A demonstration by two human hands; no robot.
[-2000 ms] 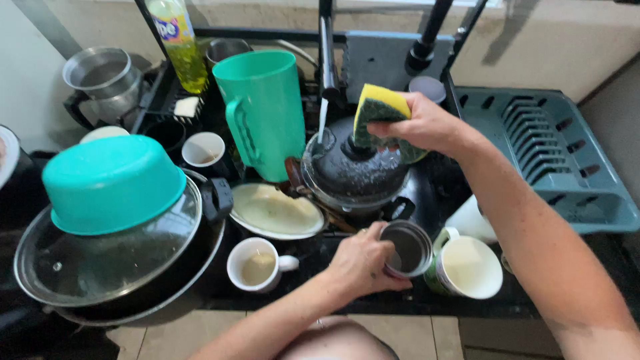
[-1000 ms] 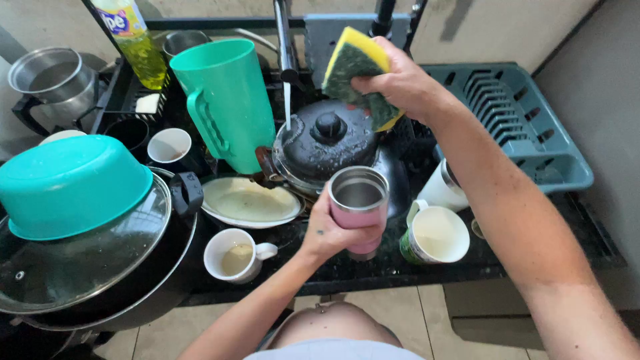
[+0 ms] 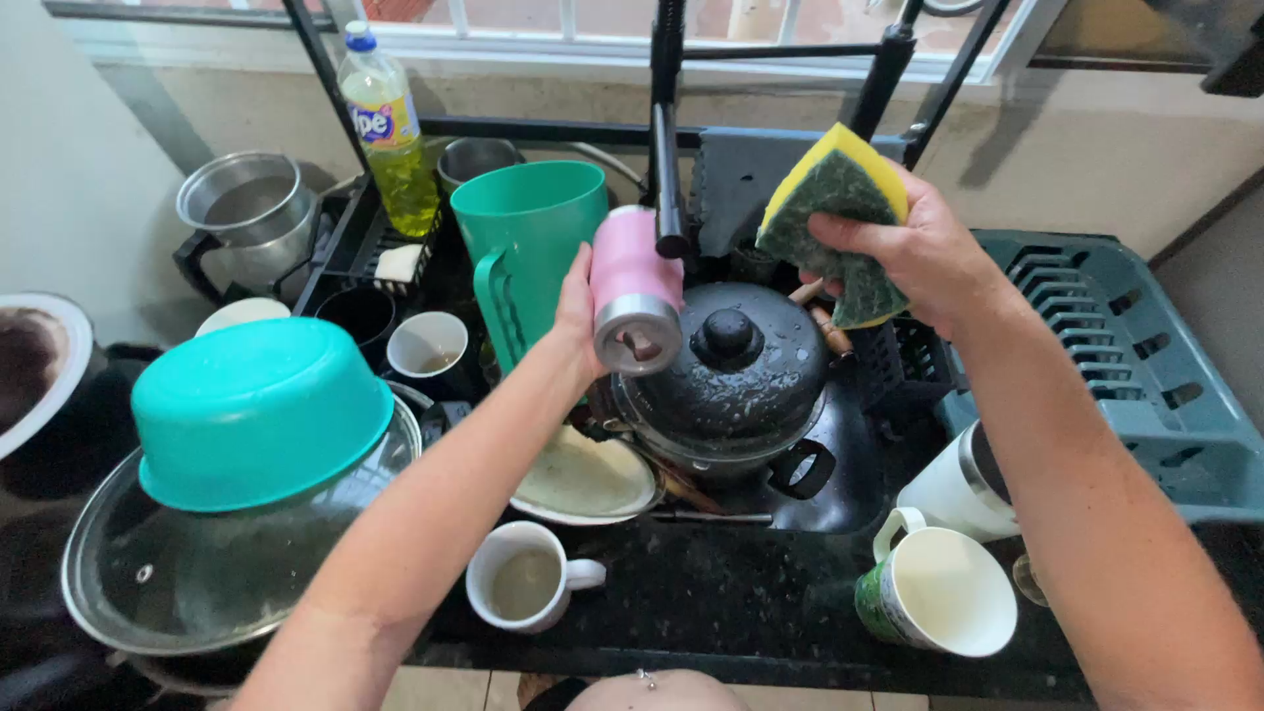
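My left hand (image 3: 583,316) grips a pink metal tumbler (image 3: 637,267), tipped so that its steel base faces me, just beside the black faucet spout (image 3: 669,188). My right hand (image 3: 923,242) holds a yellow and green scrubbing sponge (image 3: 839,212), bent between thumb and fingers, above the right side of the sink. Below both hands a pot with a wet black lid (image 3: 741,385) sits in the sink. A green plastic pitcher (image 3: 528,237) stands behind my left hand. No water stream shows at the spout, and the tumbler's mouth is hidden.
A white mug with liquid (image 3: 523,583) and a green-patterned mug (image 3: 948,592) stand on the black counter edge. An oval dish (image 3: 583,479) lies by the sink. At left, a turquoise bowl (image 3: 257,415) rests on a glass lid (image 3: 178,573). A grey dish rack (image 3: 1126,365) is at right.
My left hand has moved the tumbler from the front of the sink up to the faucet and turned it from mouth up to base toward me. My right hand still holds the sponge. The view has shifted.
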